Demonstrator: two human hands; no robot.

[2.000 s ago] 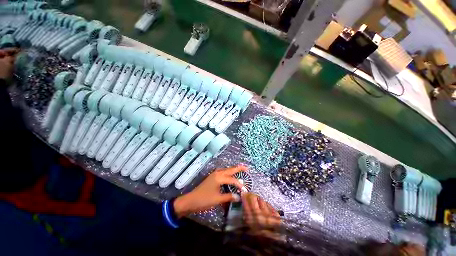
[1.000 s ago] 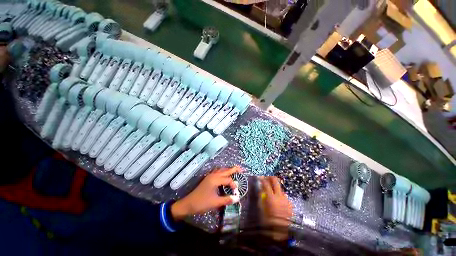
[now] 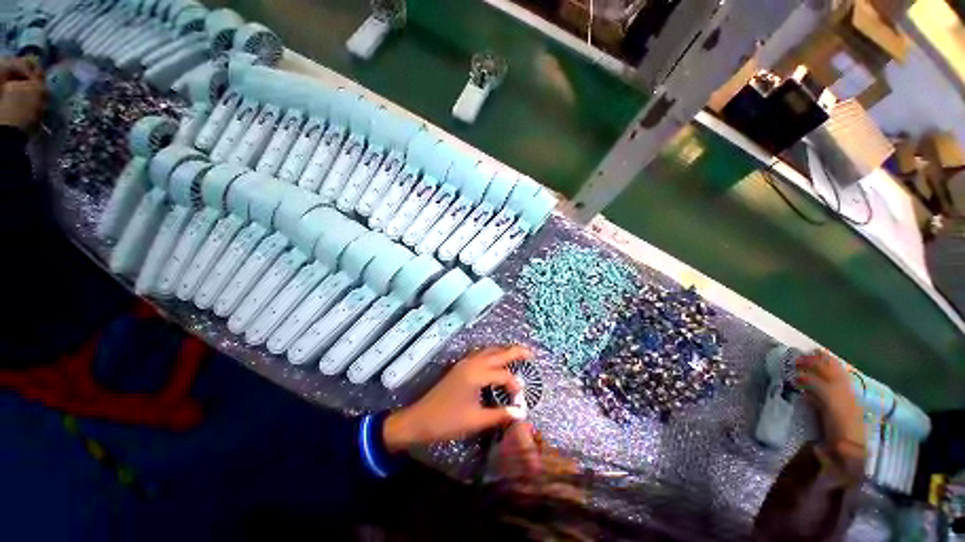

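Note:
My left hand, with a blue-and-white wristband, grips a mint handheld fan by its round head. The dark radial grille faces up, with a pale centre. The handle is mostly hidden below. My right hand is strongly blurred, its fingers at the lower edge of the fan head; whether it holds a part cannot be told. A loose pile of small mint parts lies beyond the fan, touching a pile of small dark and metallic parts.
Two long overlapping fan rows lie left. Another person's hand is at a single fan on the right, beside a short fan row. Beyond are a metal post and green conveyor carrying fans. Another hand shows far left.
My right hand has moved left from beside the fan to its lower edge. My left hand still holds the fan head. Another person's hand has come in at the right onto the single fan.

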